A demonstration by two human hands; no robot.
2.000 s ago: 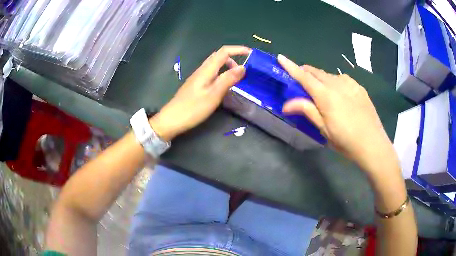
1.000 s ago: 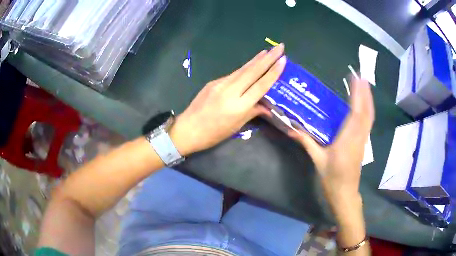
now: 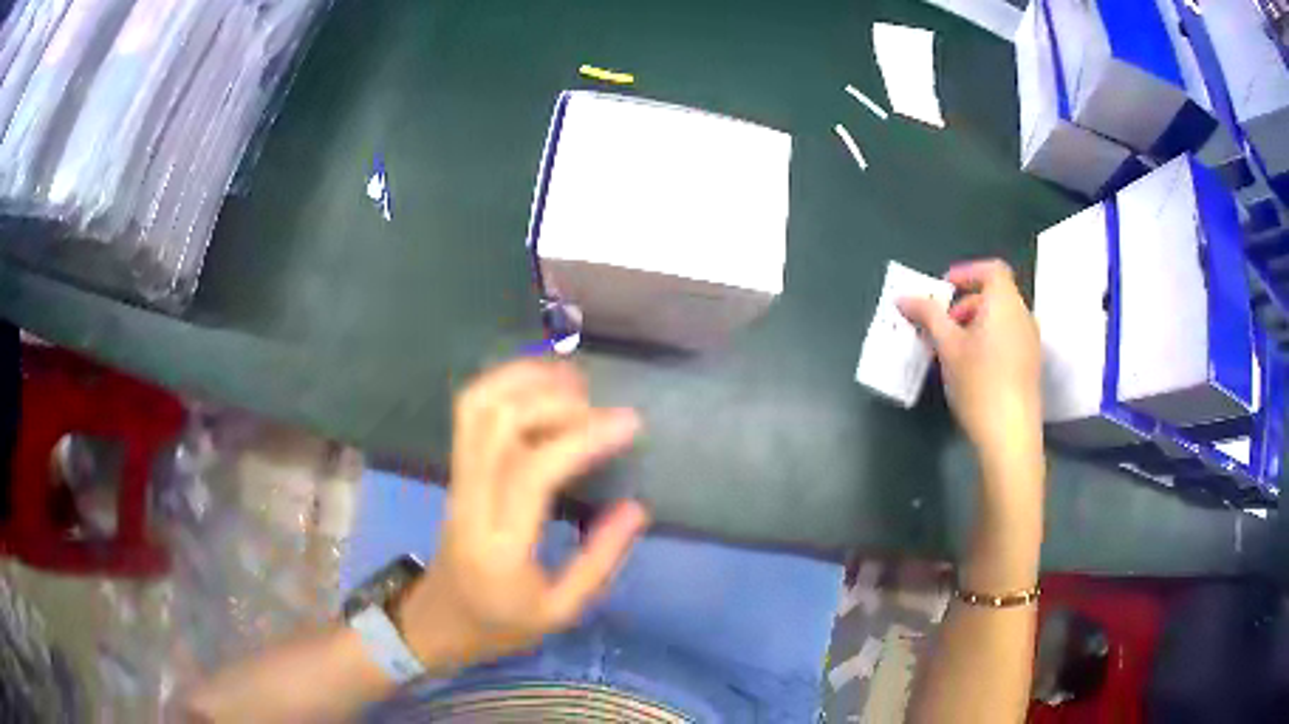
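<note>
A closed carton [image 3: 664, 191] lies on the green bench in front of me, its plain white side up and a blue edge at its left. My left hand [image 3: 530, 495] is off the carton, nearer to me, empty, with fingers apart and slightly blurred. My right hand [image 3: 990, 347] is to the right of the carton, with thumb and fingers on a small white label sheet [image 3: 896, 340]. Print on the sheet is too faint to read.
Blue-and-white cartons [image 3: 1166, 290] are stacked at the right. Clear plastic trays [image 3: 106, 127] are piled at the left. Another white paper piece [image 3: 909, 74], thin white strips, a yellow strip [image 3: 607, 74] and blue scraps lie on the bench. Red stools [image 3: 85, 467] show below.
The carton has turned from its blue printed face to its white side and lies released on the bench. My left hand moved back toward me; my right hand moved to the white label sheet.
</note>
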